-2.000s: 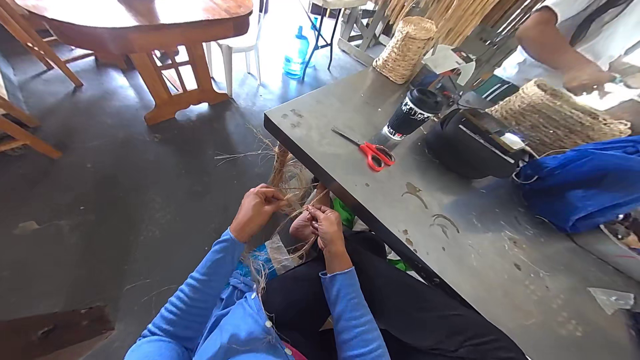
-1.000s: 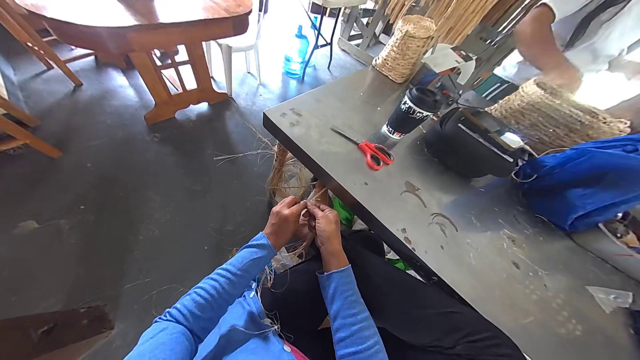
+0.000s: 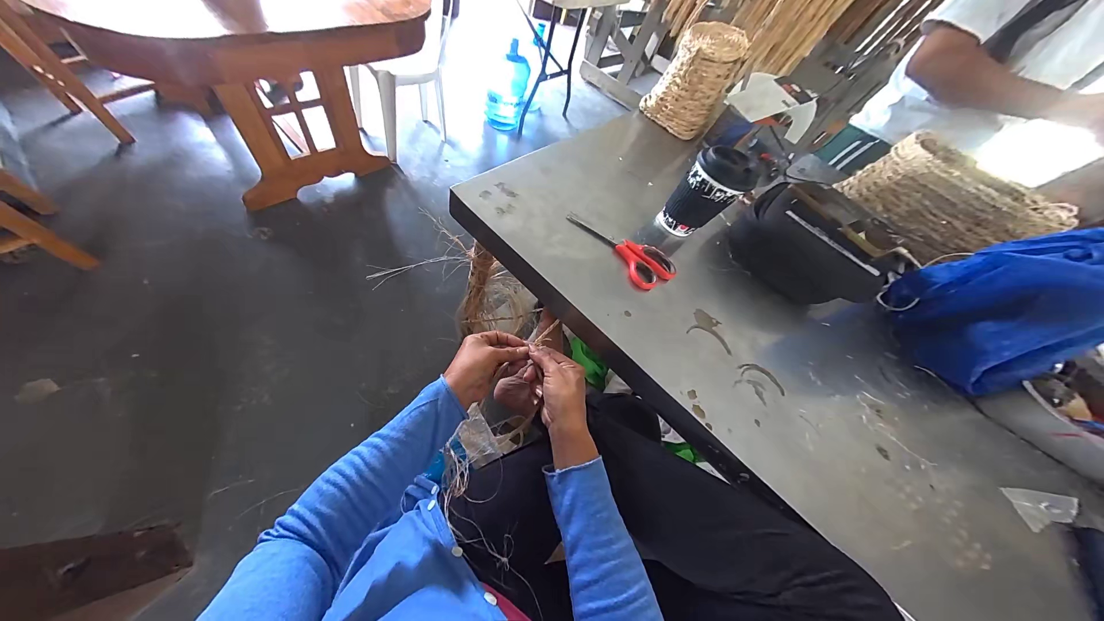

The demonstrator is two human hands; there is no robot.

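My left hand (image 3: 485, 366) and my right hand (image 3: 561, 388) meet above my lap, fingertips pinching thin plant fibre (image 3: 545, 335) between them. Loose strands of fibre (image 3: 457, 470) hang below over my blue shirt and dark trousers. A larger bundle of tan fibre (image 3: 496, 297) is beside the table's corner, just beyond my hands. Red-handled scissors (image 3: 642, 263) lie on the grey table (image 3: 595, 319), blades toward the far left. The exact crossing of the strands is hidden by my fingers.
A black lidded cup (image 3: 703, 191), a black case (image 3: 811, 246), two woven baskets (image 3: 694, 82) (image 3: 944, 194) and a blue cloth bag (image 3: 1000, 306) stand on the table. Across it, a person's arm (image 3: 983, 78) reaches by a basket. A wooden table (image 3: 241, 56) stands at the far left.
My left hand was apart from my right two seconds ago and has moved right to meet it. The other person's arm across the table has shifted.
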